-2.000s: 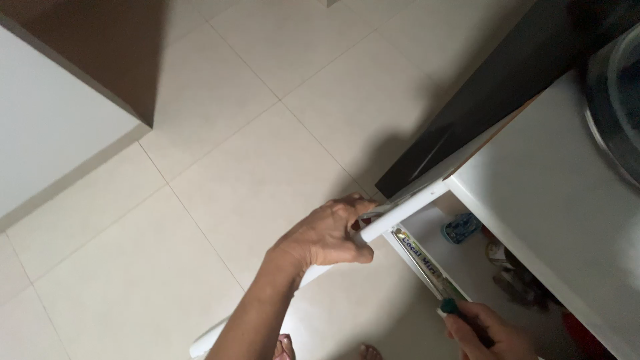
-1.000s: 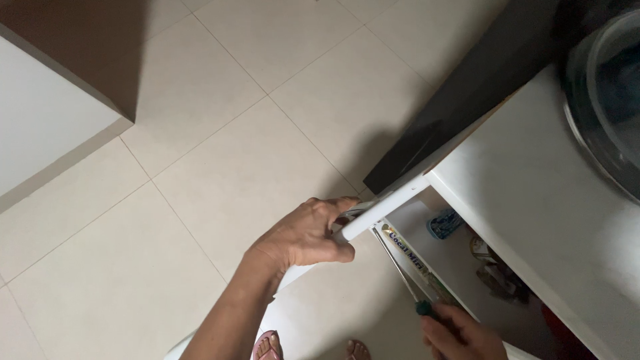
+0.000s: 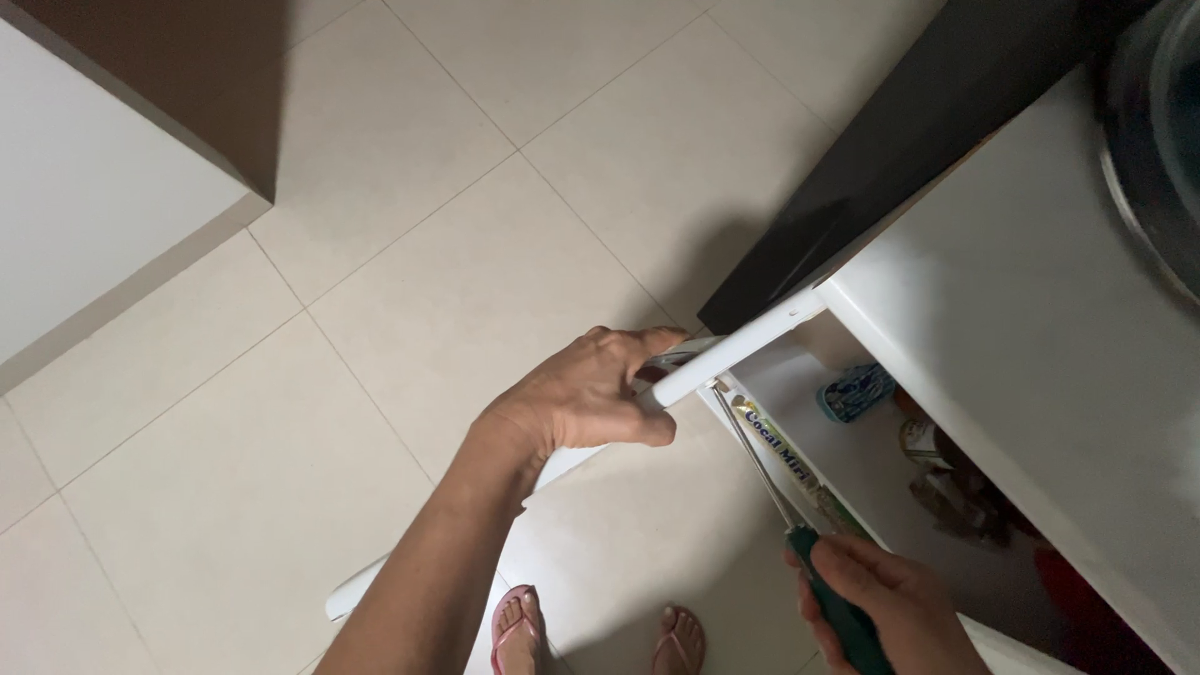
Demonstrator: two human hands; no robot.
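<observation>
My left hand (image 3: 586,394) grips the white front panel (image 3: 731,352) of a pulled-out drawer, fingers over its outer side near a shiny handle (image 3: 689,354) and thumb on the inner side. In my right hand (image 3: 886,600) is a screwdriver (image 3: 848,619) with a dark green handle. Its long metal shaft points up and left, and the tip is at a small fitting (image 3: 715,383) where the drawer's side meets the panel. Whether the tip sits in a screw head I cannot tell. A printed sticker (image 3: 773,445) runs along the drawer side.
Inside the drawer lie a blue patterned item (image 3: 855,392), a small jar (image 3: 919,441) and a red item (image 3: 1087,600). A white countertop (image 3: 1022,272) with a round dark glass-like vessel (image 3: 1162,159) is at right. A white cabinet (image 3: 103,206) stands at left; my sandalled feet (image 3: 517,628) are below.
The screwdriver tip, hidden or unclear two seconds ago, now shows at the drawer corner, with the shaft in plain sight. My left hand keeps its hold on the panel. The view has shifted slightly.
</observation>
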